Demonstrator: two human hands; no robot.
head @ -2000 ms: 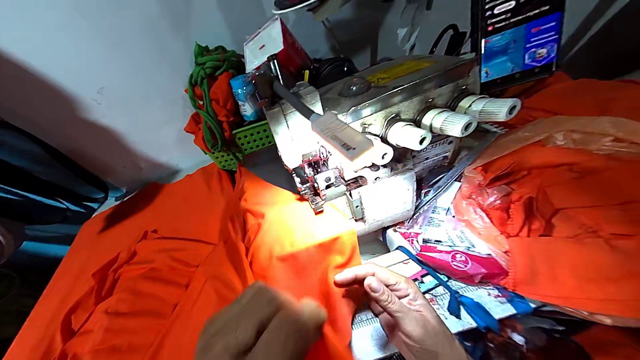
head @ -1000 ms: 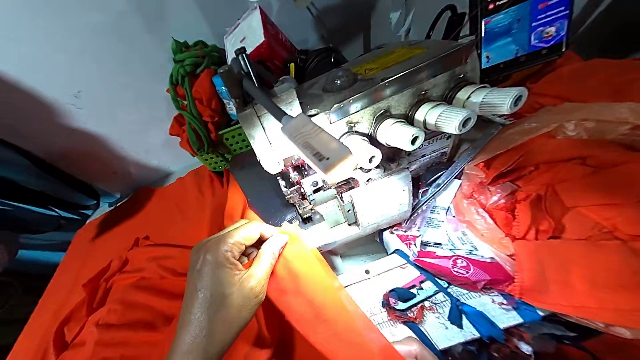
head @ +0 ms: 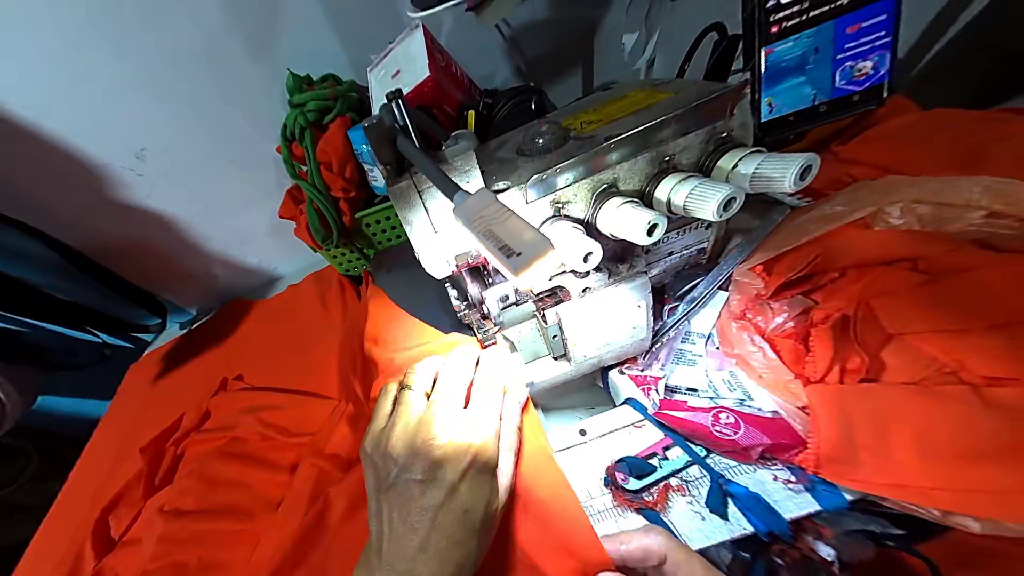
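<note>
An overlock sewing machine [head: 608,312] stands at the centre, its needle and presser foot area [head: 480,308] brightly lit by a lamp [head: 504,232]. Orange fabric [head: 240,448] lies across the left and front, with one edge at the presser foot. My left hand [head: 440,448] lies flat on the fabric just in front of the foot, fingers extended towards it. At the bottom edge my right hand [head: 652,552] holds the fabric's right edge near the thumb; its other fingers are mostly out of view.
More orange fabric in a clear plastic bag [head: 904,344] lies at right. A thread snipper [head: 660,464], blue cloth strips [head: 744,500] and a pink packet [head: 728,424] lie beside the machine. A green basket [head: 380,228] and a phone [head: 824,64] stand behind.
My left hand, pinching the fabric edge a second ago, now lies flat on it, farther right and close to the presser foot. The fabric edge has moved up to the foot.
</note>
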